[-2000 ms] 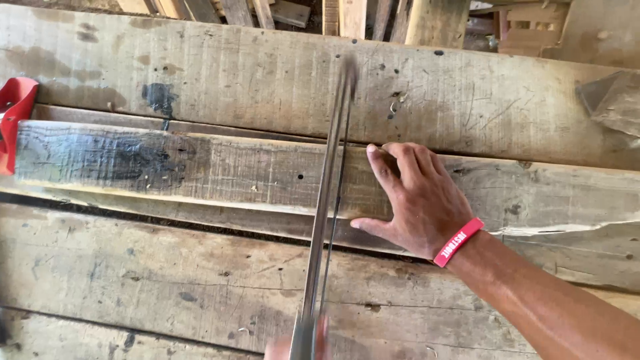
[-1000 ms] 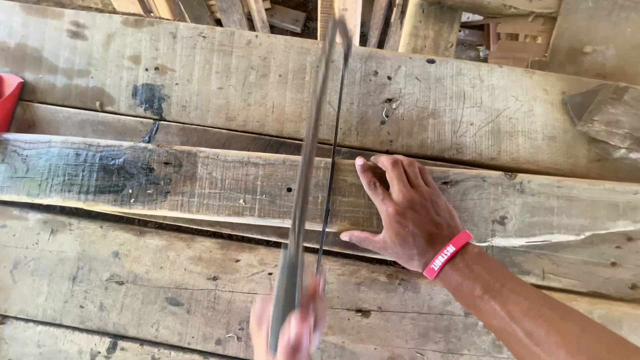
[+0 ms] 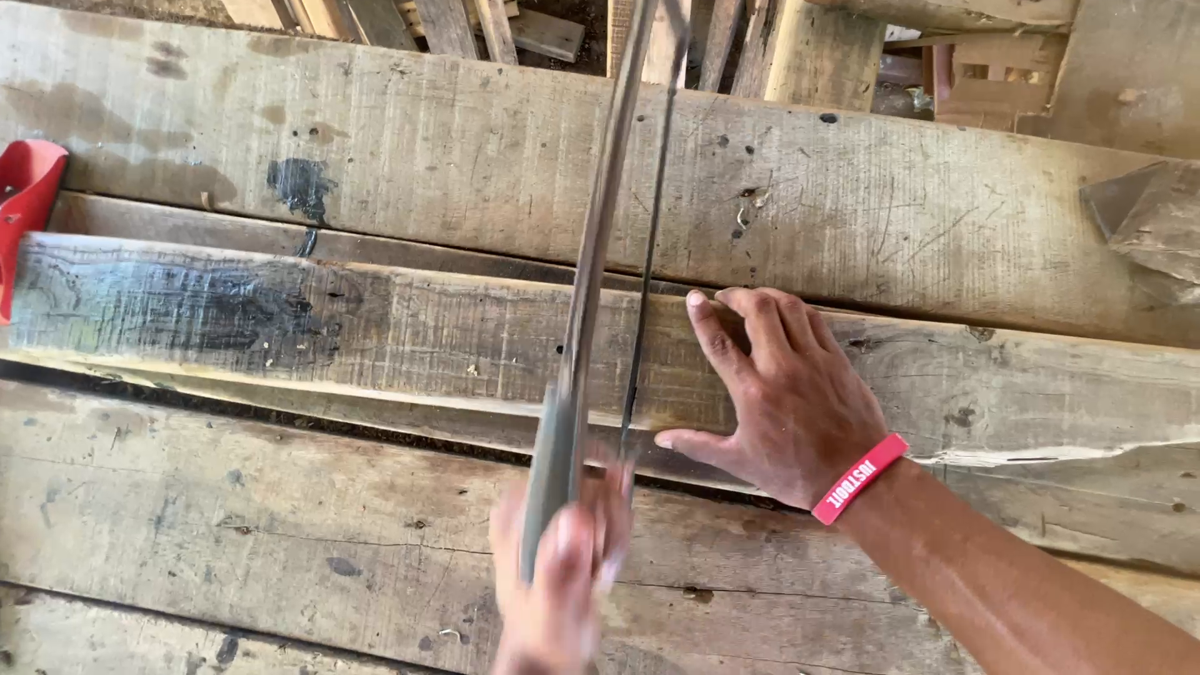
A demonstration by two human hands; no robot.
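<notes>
My left hand [image 3: 562,562], blurred at the bottom centre, is closed round the grey handle of a hacksaw [image 3: 600,225]. The saw's thin dark blade [image 3: 649,253] crosses a narrow wooden board [image 3: 450,333] just left of my right hand. Whether the blade has cut into the wood cannot be told. My right hand [image 3: 802,403], with a red wristband [image 3: 860,478], lies palm down over the board, its fingers at the far edge and its thumb at the near edge. Dark stains mark the board's left part.
Wide weathered planks [image 3: 422,150] lie beyond the board and nearer to me [image 3: 328,544], with dark gaps between. A red object [image 3: 28,197] touches the board's left end. Timber offcuts [image 3: 450,28] and torn cardboard [image 3: 998,80] are at the back, a crumpled sheet [image 3: 1162,220] at right.
My left hand and the hacksaw have moved away from me, along the blade's line, and the saw's far end now leaves the frame. My right hand has stayed at the same place on the board.
</notes>
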